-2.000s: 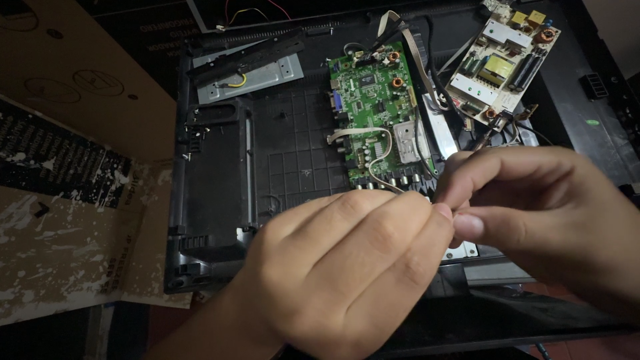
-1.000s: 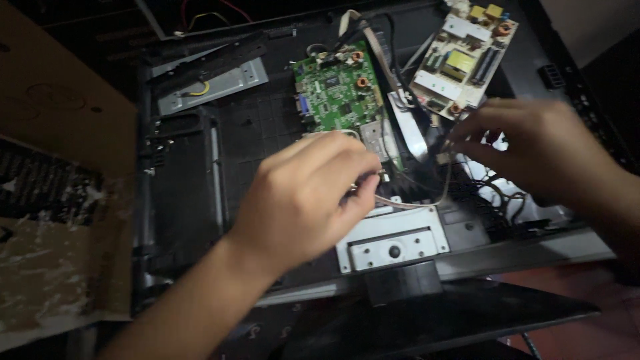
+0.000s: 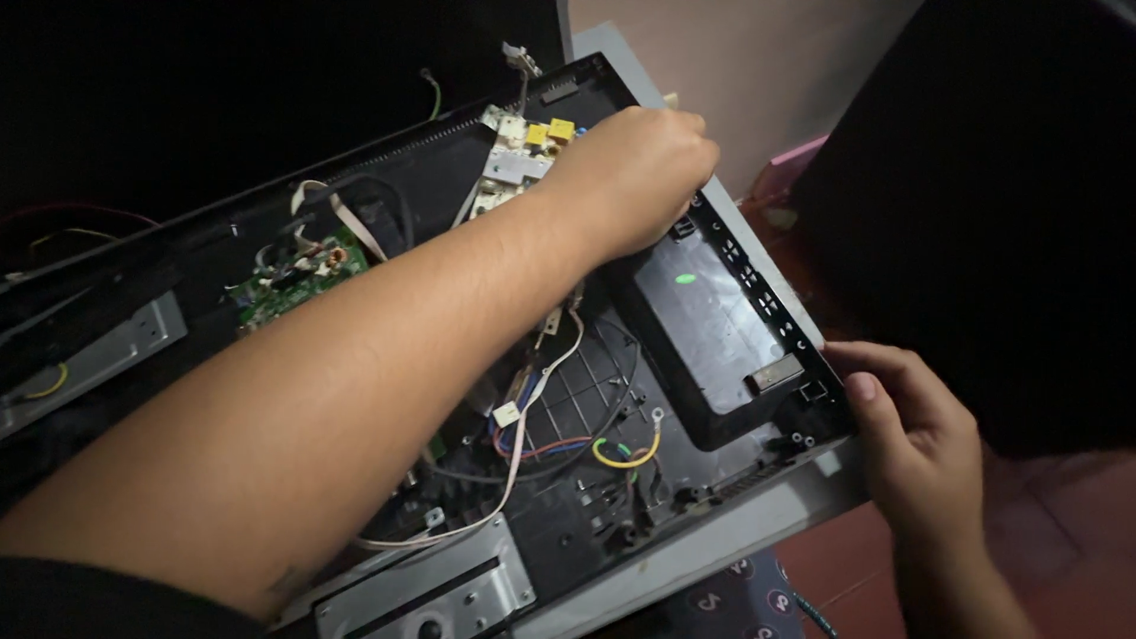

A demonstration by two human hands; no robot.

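Observation:
My left hand (image 3: 643, 182) reaches across to the right rim of a black plastic electronics housing (image 3: 701, 435). Its fingers curl over the edge and their tips are hidden. My right hand (image 3: 919, 435) holds the housing's near right corner between thumb and fingers. Beneath my left forearm, a green circuit board (image 3: 306, 288) is partly covered. A power supply board (image 3: 515, 169) with yellow components lies beside my left wrist. A white cable (image 3: 519, 435) with a connector runs over the housing floor, near a yellow wire with a ring terminal (image 3: 621, 461).
The housing rests on a pale tabletop (image 3: 763, 506). A metal mounting plate (image 3: 506, 568) sits at its near edge, and another metal plate (image 3: 151, 333) at the left. A large dark panel (image 3: 266, 71) stands behind. Reddish floor tiles (image 3: 834, 550) show at lower right.
Both hands have left the cables over the middle of the housing and are now at its right side, on the rim and corner. The view has swung right.

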